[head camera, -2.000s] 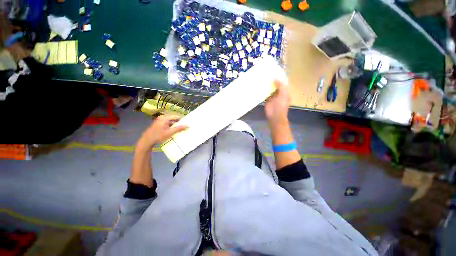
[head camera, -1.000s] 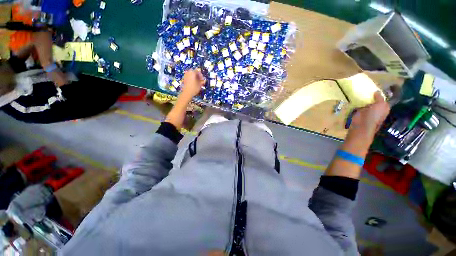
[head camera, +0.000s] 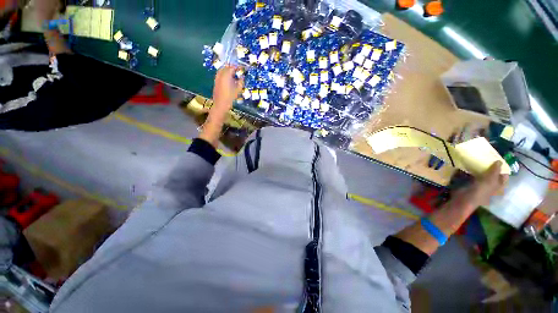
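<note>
A pile of small blue circuit board modules (head camera: 306, 67) with cream blocks lies in a clear blister tray (head camera: 374, 17). My left hand (head camera: 227, 85) is at the tray's near left corner, its fingers at the modules; whether it grips one is too small to tell. My right hand (head camera: 489, 183) holds the end of a cream-yellow adhesive pad sheet (head camera: 398, 139) with dark cross lines. The sheet curves over the cardboard, right of the tray.
Tan cardboard (head camera: 416, 79) lies on the green bench (head camera: 183, 36). An open white-grey bin (head camera: 489, 85) stands at right, with tools and cables near it. Loose modules (head camera: 125, 46) lie at left. Another person's hand (head camera: 54, 40) is beside a yellow sheet (head camera: 92, 23).
My left hand first left the sheet and went to the tray's near left side. My right hand has moved right with the sheet, which now lies lower and curved. The view has shifted.
</note>
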